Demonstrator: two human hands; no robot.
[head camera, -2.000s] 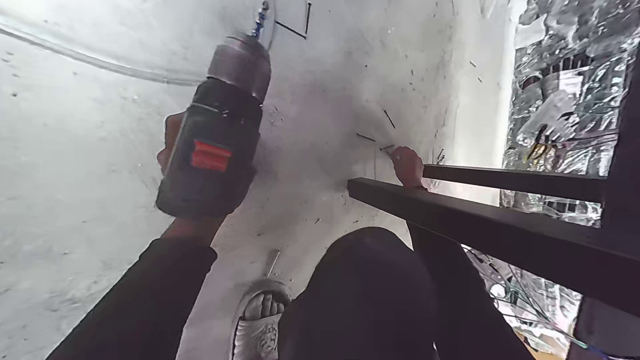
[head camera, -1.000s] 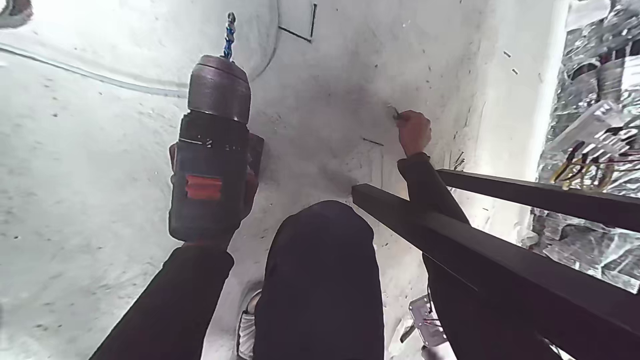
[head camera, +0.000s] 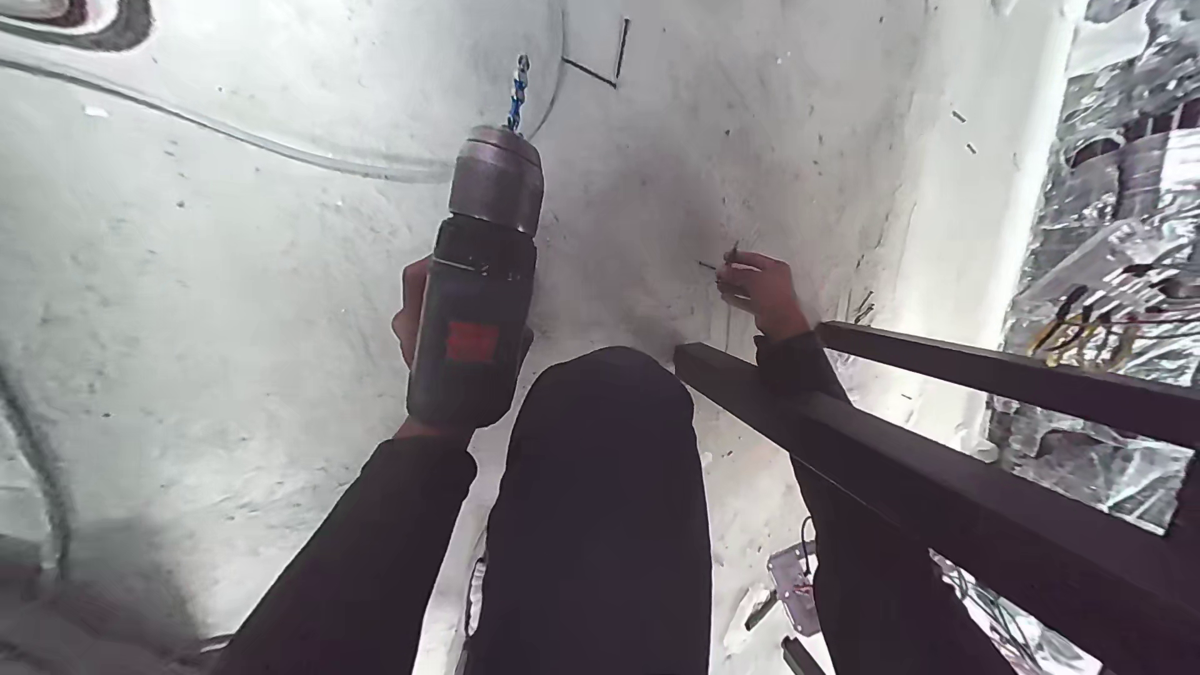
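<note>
My left hand (head camera: 412, 309) is closed around the handle of a black power drill (head camera: 476, 300) with a metal chuck and a red patch on its rear. A twist drill bit (head camera: 517, 92), bluish in part, points away from me above the floor. My right hand (head camera: 761, 289) is low over the grey floor, beyond the end of a dark metal bar, with small dark screws or nails (head camera: 732, 253) between its fingertips. Another thin dark piece (head camera: 707, 264) shows just left of those fingers; whether it is held or lies on the floor I cannot tell.
Two dark metal bars (head camera: 937, 469) run from the right edge across my right forearm. Thin dark fasteners (head camera: 622, 52) lie on the floor ahead. A cable (head camera: 234, 136) crosses at upper left. Wires and crumpled clear plastic (head camera: 1116, 244) fill the right side. A small grey device (head camera: 795, 586) lies below.
My right hand has moved off the spot by the bar's end where it was two seconds ago, and dark pieces now show at its fingertips. The drill has stayed in my left hand.
</note>
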